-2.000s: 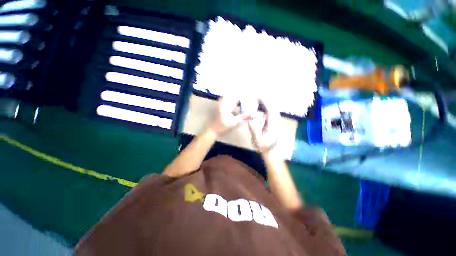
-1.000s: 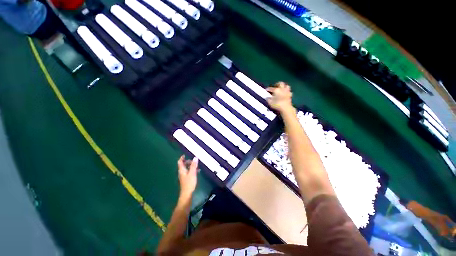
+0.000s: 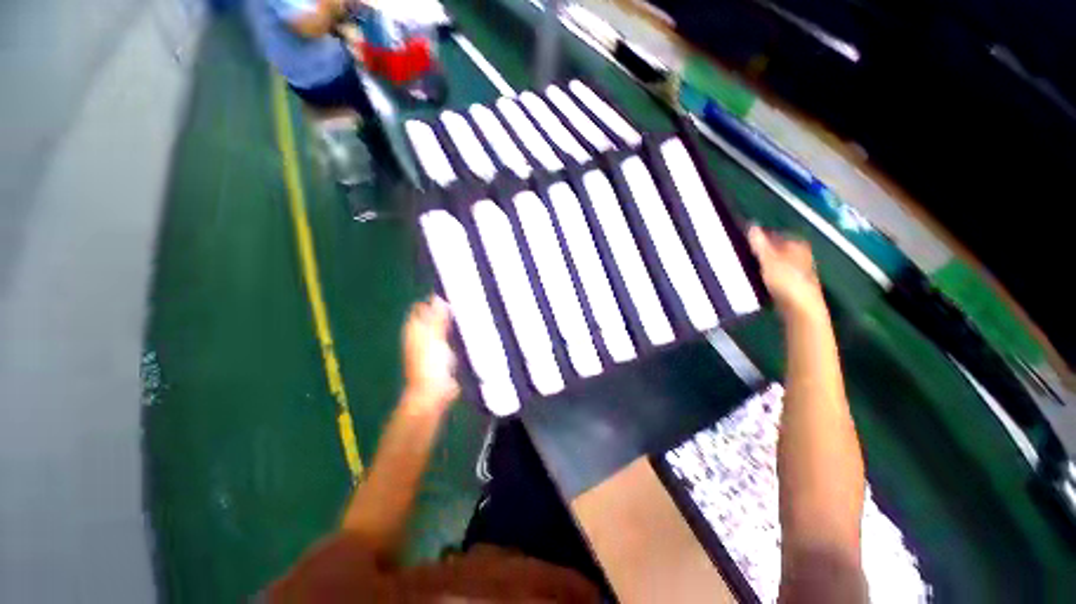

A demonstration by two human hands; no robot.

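A black slotted tray (image 3: pixel 586 375) bears several long white tubes (image 3: pixel 555 289) lying side by side. My left hand (image 3: pixel 430 350) grips its left edge and my right hand (image 3: pixel 783 266) grips its right edge. The tray is raised in front of me, over or against another black tray with white tubes (image 3: pixel 480 142) behind it. Whether the two trays touch cannot be told. The picture is blurred.
The tan cardboard sheet (image 3: pixel 651 537) and the parts tray heaped with small white parts (image 3: pixel 737 472) are at the lower right. A person in blue (image 3: pixel 301 47) is at the top left beside a red object (image 3: pixel 399 59). A yellow floor line (image 3: pixel 309 260) runs at left.
Both hands have taken hold of the tube tray and moved it forward from beside the cardboard sheet, towards the other tray. The view has turned left.
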